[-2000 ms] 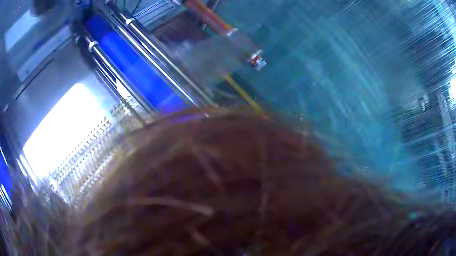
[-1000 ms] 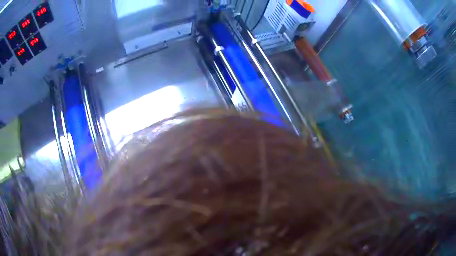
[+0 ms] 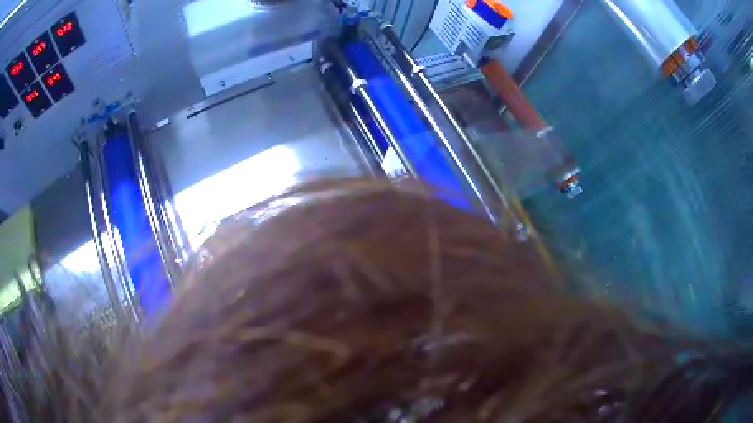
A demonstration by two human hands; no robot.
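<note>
Neither my left hand nor my right hand shows; brown hair fills the lower middle of the view and hides what lies below. Nearest in front is a shiny steel work plate (image 3: 248, 124) with a strong white glare. A blue belt (image 3: 128, 206) runs along its left side and another blue belt (image 3: 404, 120) along its right, each between chrome guide rods (image 3: 450, 149). A pale yellow tray (image 3: 18, 252) is partly visible at the left edge. No small parts can be made out clearly on the plate.
Temperature controllers (image 3: 40, 56) with red digits are at the upper left. A white vented box (image 3: 471, 31) with an orange-and-blue top is at the upper right, above an orange-brown tube (image 3: 516, 97). A larger clear-sleeved tube (image 3: 652, 33) is at the far upper right, over a blue-green surface (image 3: 627, 190).
The view swung left between the first two frames, bringing in the controllers, left belt and yellow tray and taking the rows of small parts out of sight. Since then it has barely shifted.
</note>
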